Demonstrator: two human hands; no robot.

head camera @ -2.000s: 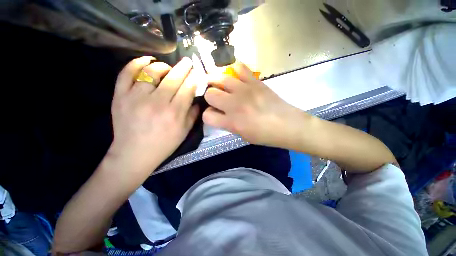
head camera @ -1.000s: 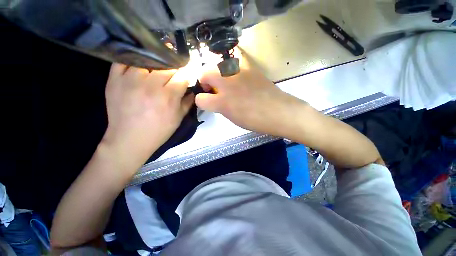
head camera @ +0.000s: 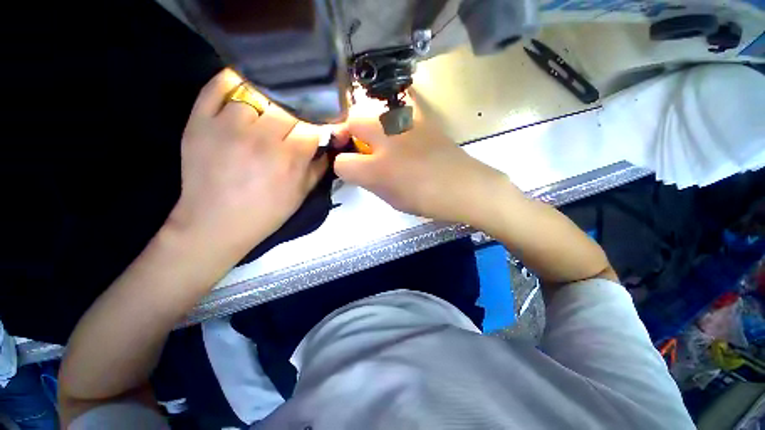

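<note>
The black garment cloth (head camera: 92, 159) lies in a heap left of the needle area, its edge running under my left hand (head camera: 247, 164). My left hand presses on the cloth and pinches its edge with the fingertips. My right hand (head camera: 403, 159) is beside it, fingertips closed on the same black edge. A small white piece (head camera: 325, 137) shows between the fingertips. The sewing machine head (head camera: 281, 50) hangs over them. A dark blocky part (head camera: 397, 119) on the machine overlaps my right hand. The needle tip is hidden by the machine head and glare.
Black thread snips (head camera: 562, 72) lie on the cream machine bed (head camera: 495, 84). A stack of white cut pieces (head camera: 700, 126) fans out at the right end. A silvery measuring strip (head camera: 352, 260) runs along the table edge. Cloth and coloured scraps lie below at the right.
The machine, snips and white stack have shifted in view as the head moved. Both hands stay together at the cloth edge; the ring on my left hand shows again.
</note>
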